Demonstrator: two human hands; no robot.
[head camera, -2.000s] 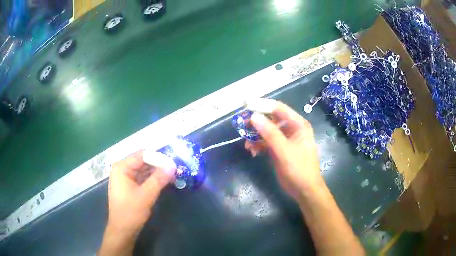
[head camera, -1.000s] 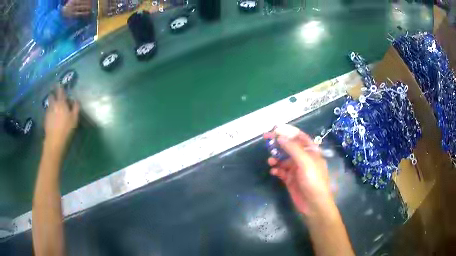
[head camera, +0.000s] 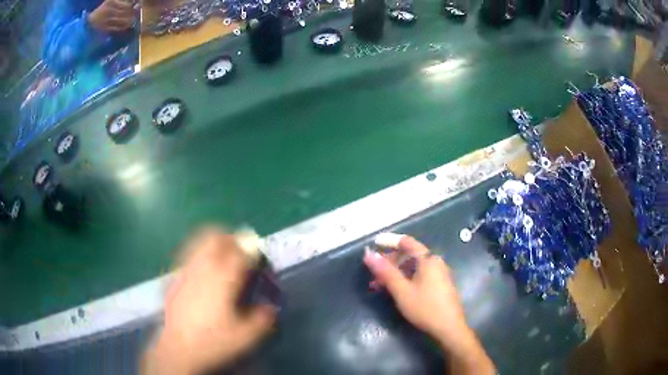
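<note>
My left hand (head camera: 209, 300), blurred, is over the white edge strip at lower centre. It holds a dark rounded object (head camera: 258, 287), probably a black round housing, at its fingertips; its details are blurred. My right hand (head camera: 428, 296) is to the right of it over the dark worktop, with a pale cot on a fingertip. Its thumb and fingers are pinched together. A small dark purple-blue bit, probably the LED circuit board, shows between them, mostly hidden. The two hands are apart.
Black-rimmed discs (head camera: 169, 114) and upright black cylindrical housings (head camera: 265, 39) stand along the green belt's far side. A pile of blue wired boards (head camera: 546, 220) lies on cardboard at right, with more boards (head camera: 633, 161) beyond. A person's blue sleeve (head camera: 69, 33) shows at upper left.
My left hand has come back from the discs on the belt at left to near my right hand, now with a dark object. My right hand stays pinched. The view has shifted, showing more belt.
</note>
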